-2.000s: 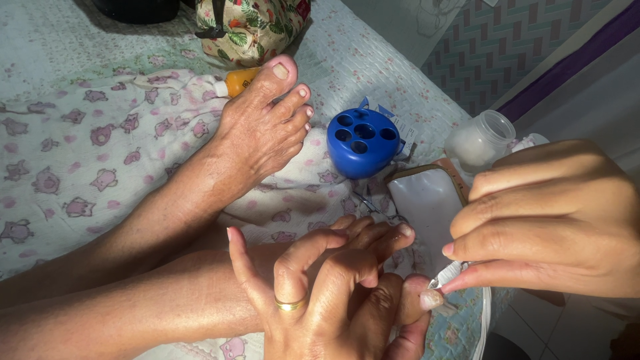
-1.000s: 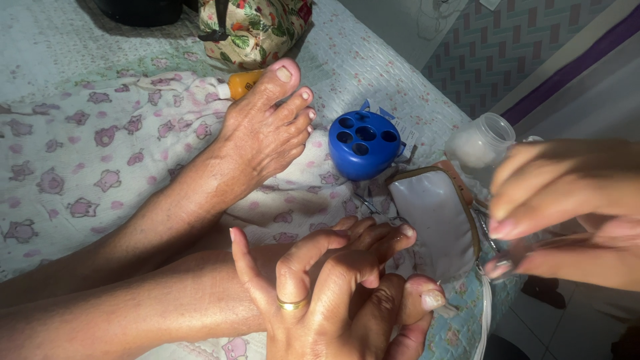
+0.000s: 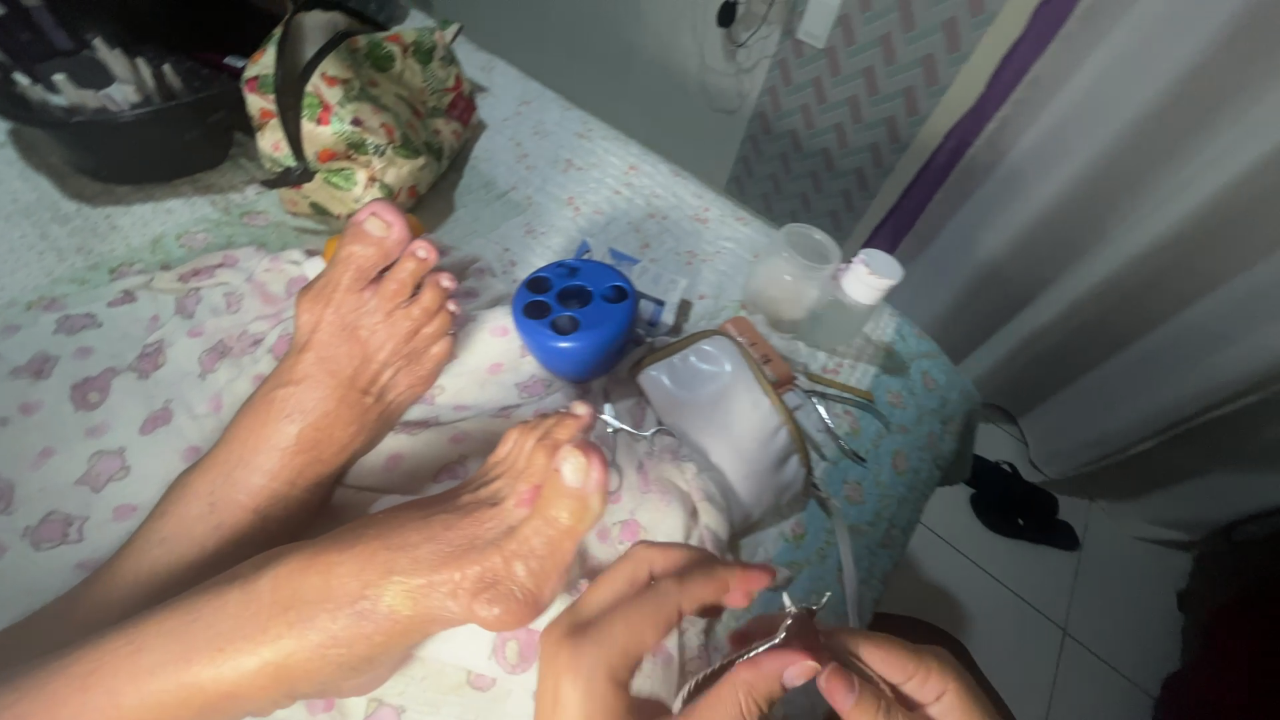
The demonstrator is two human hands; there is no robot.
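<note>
My left hand is at the bottom centre, just below another person's nearer foot, its thumb against a metal tool that looks like a cuticle nipper. At the lower right, my right hand meets the tool with its fingertips. The nipper's jaws point up between the hands. Which hand bears the tool's weight is unclear. The person's other foot rests toes up on a printed cloth. Small scissors lie beyond the nearer foot's toes.
A blue holder with round holes stands past the feet. Right of it are a pale zip pouch, another metal nipper, a clear cup and a white-capped bottle. A patterned bag and a black basin stand at the upper left.
My left hand has let go of the nearer foot and moved down and right. My right hand has moved down, and both hands now meet at the metal tool. The view has shifted.
</note>
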